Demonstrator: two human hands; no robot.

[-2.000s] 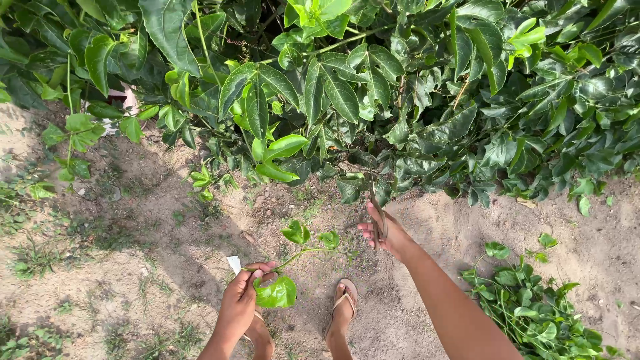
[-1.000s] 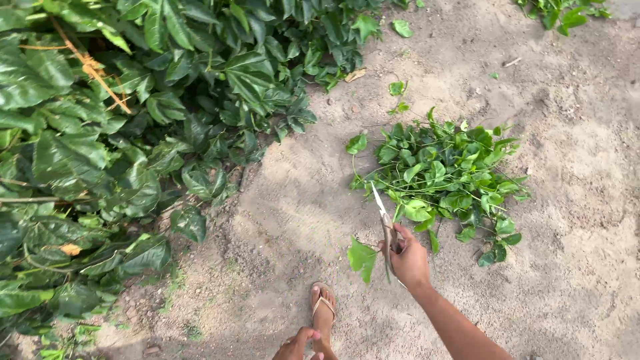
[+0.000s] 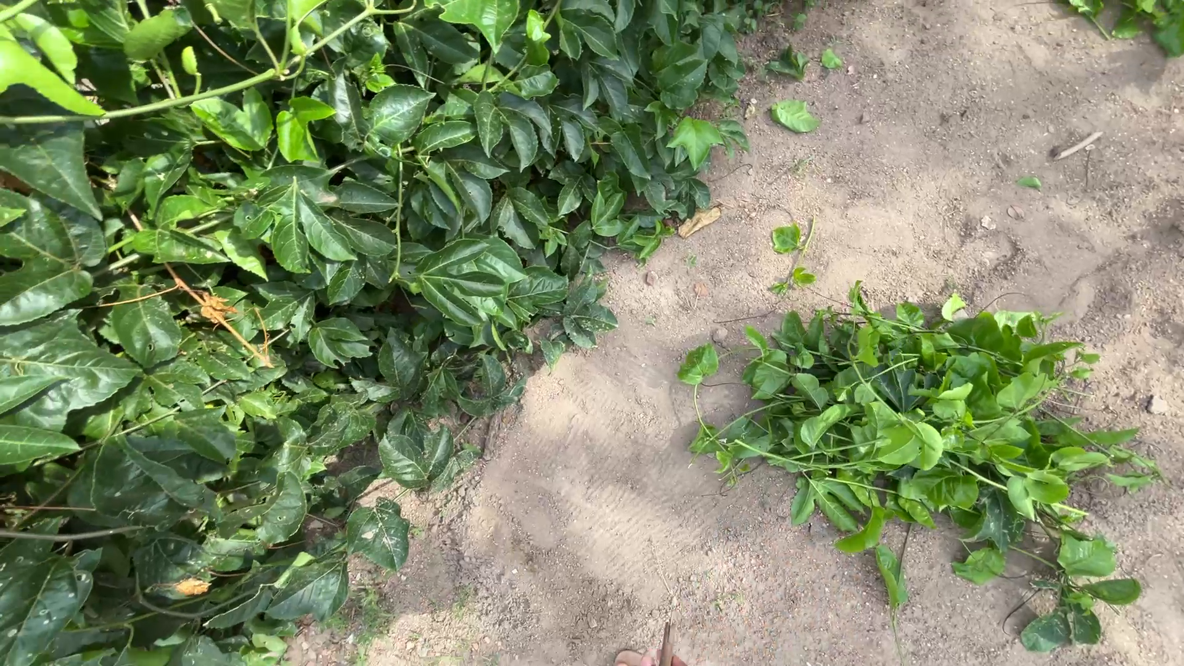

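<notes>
At the bottom edge, a narrow brown pointed tip (image 3: 666,642) shows with small bits of skin beside it; whether these are fingers of my right hand or toes cannot be told. The scissors cannot be clearly made out. My left hand is out of view. A loose heap of cut green vines and leaves (image 3: 911,416) lies on the sandy ground at the right. Dense, dark green lobed-leaf vines (image 3: 314,231) fill the left side, with a pale green stem (image 3: 199,95) across the upper left.
Sandy soil (image 3: 592,481) runs between the vines and the heap. A small cut sprig (image 3: 786,239), a loose leaf (image 3: 795,116) and a dry brown leaf (image 3: 699,221) lie above the heap. A short stick (image 3: 1078,145) and more greenery (image 3: 1142,20) are at the upper right.
One second ago my right hand held scissors beside the heap, near a leaf; both have left that spot. My left hand, at the bottom then, is gone from view. The view has shifted.
</notes>
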